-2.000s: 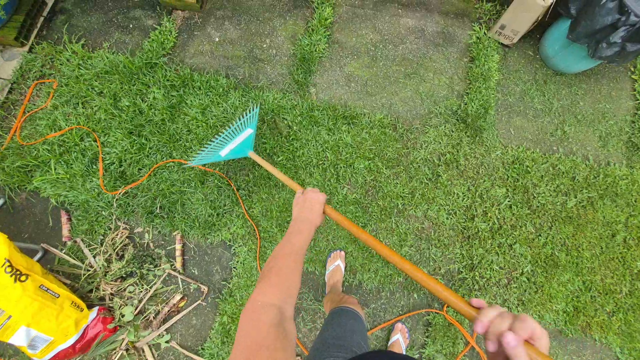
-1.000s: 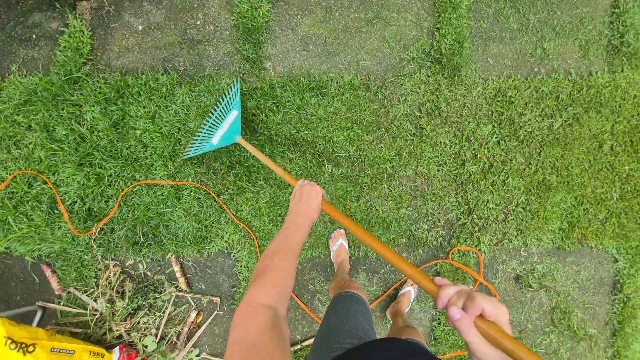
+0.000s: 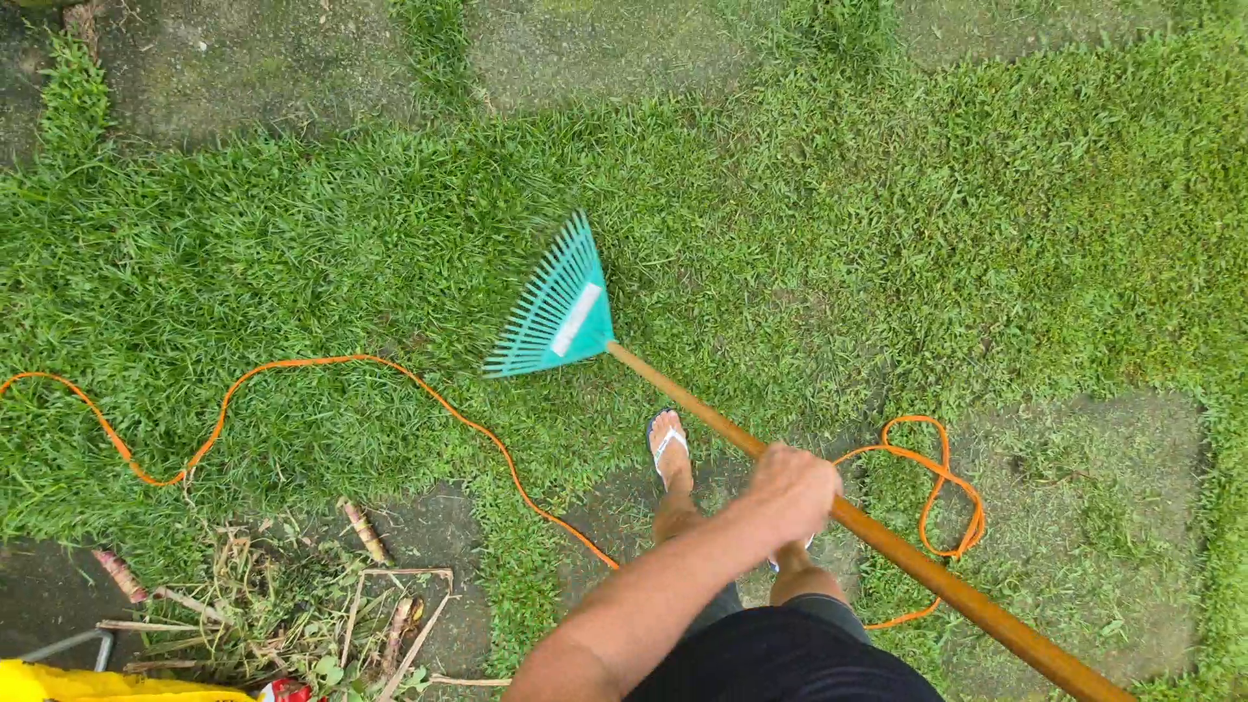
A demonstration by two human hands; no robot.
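Note:
A teal plastic leaf rake head with a white strip lies over the grass near the middle of the view, its tines fanned to the left. From it a wooden handle slants down to the right and leaves the frame at the bottom. My left hand is closed around the handle, about midway along its visible length. My right hand is outside the view, and so is the handle's far end.
An orange cord snakes over the grass, with a loop right of my feet. Plant cuttings are heaped at lower left beside a yellow bag. Stone slabs border the grass. My foot in a flip-flop stands nearby.
The rake has come nearer to my feet, away from the longer grass at left. My left hand has moved with it towards my body. My right hand, earlier on the handle, has gone out of view.

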